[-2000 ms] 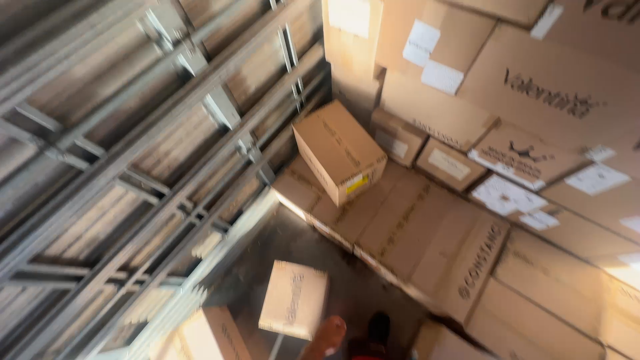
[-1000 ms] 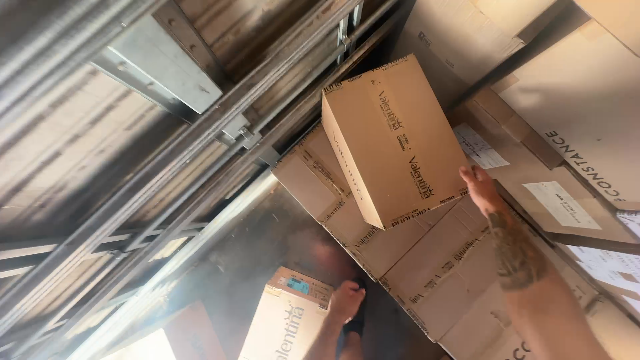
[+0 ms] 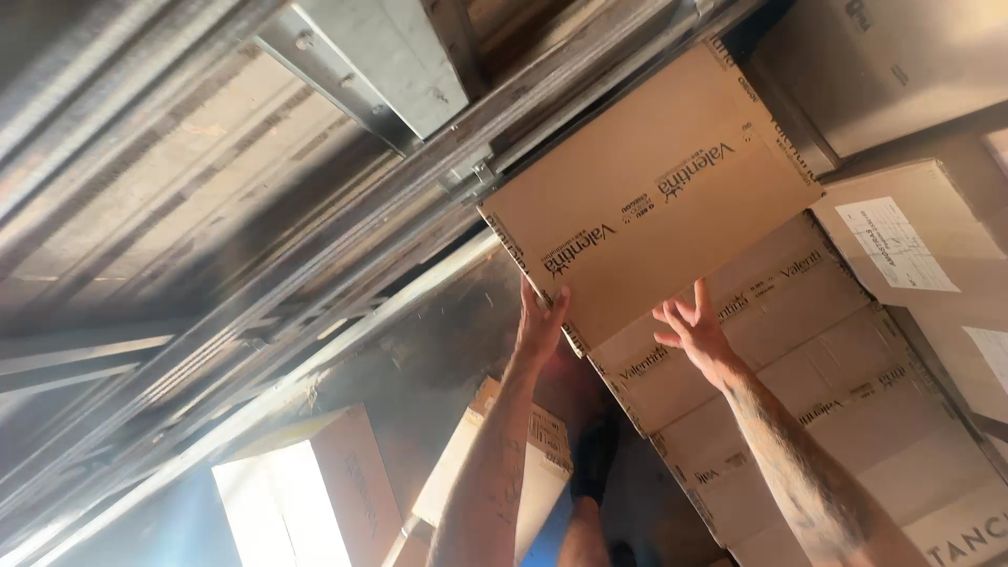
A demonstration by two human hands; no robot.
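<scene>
A printed cardboard box (image 3: 654, 197) lies at the top of the stacked row, its long side against the metal wall rails. My left hand (image 3: 542, 319) is at the box's near left edge, with the thumb on top and the other fingers along its end. My right hand (image 3: 693, 327) is at the near long edge, fingers spread, close to the box; whether the fingertips touch it I cannot tell. Below the right hand, a row of closed cartons (image 3: 819, 354) carries the same kind of print.
Metal rails (image 3: 472, 169) and a bracket (image 3: 394, 63) line the wall at left. Labelled cartons (image 3: 906, 236) stand stacked at right. On the floor sit a small carton (image 3: 543, 465) and a brightly lit box (image 3: 315, 488), near my foot (image 3: 594, 457).
The box has turned and sits nearer the wall rails. My right hand has left its right corner for the near edge, and my left hand has come up from the floor carton to the box.
</scene>
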